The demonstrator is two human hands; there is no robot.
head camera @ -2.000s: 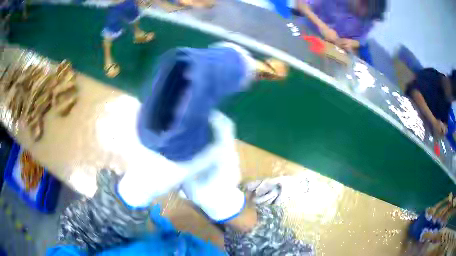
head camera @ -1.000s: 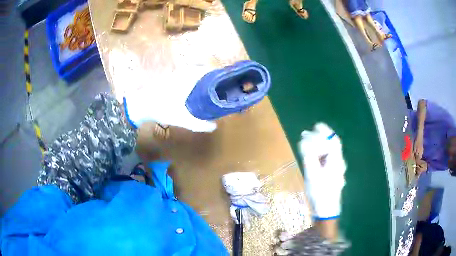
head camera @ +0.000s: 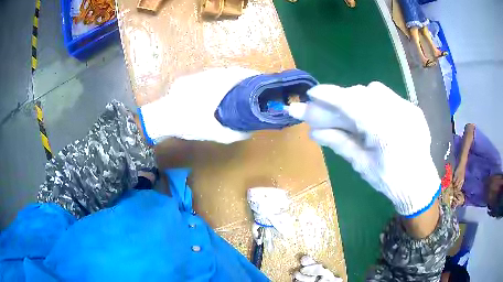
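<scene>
The blue denim-look lower body [head camera: 237, 107] is held with its hollow oval waist facing up and to the right. My left hand [head camera: 193, 104], in a white glove, grips it from the left side. My right hand [head camera: 380, 137], also gloved, holds a small white glue bottle [head camera: 298, 110] at the waist. Its blue tip is inside the opening. The legs are hidden. The hammer [head camera: 267, 206], its head wrapped in white cloth, lies on the bench with its black handle towards my body.
Tan box-shaped inserts [head camera: 223, 6] lie at the bench's far end. A spare glove [head camera: 314, 271] lies at the near edge. A green conveyor belt [head camera: 353, 209] runs along the right. A blue bin [head camera: 91, 44] of orange parts stands at upper left. A person in purple [head camera: 480, 160] is across the belt.
My right hand has come from over the belt to the waist opening with the glue bottle. My left hand still holds the lower body, now tilted slightly differently.
</scene>
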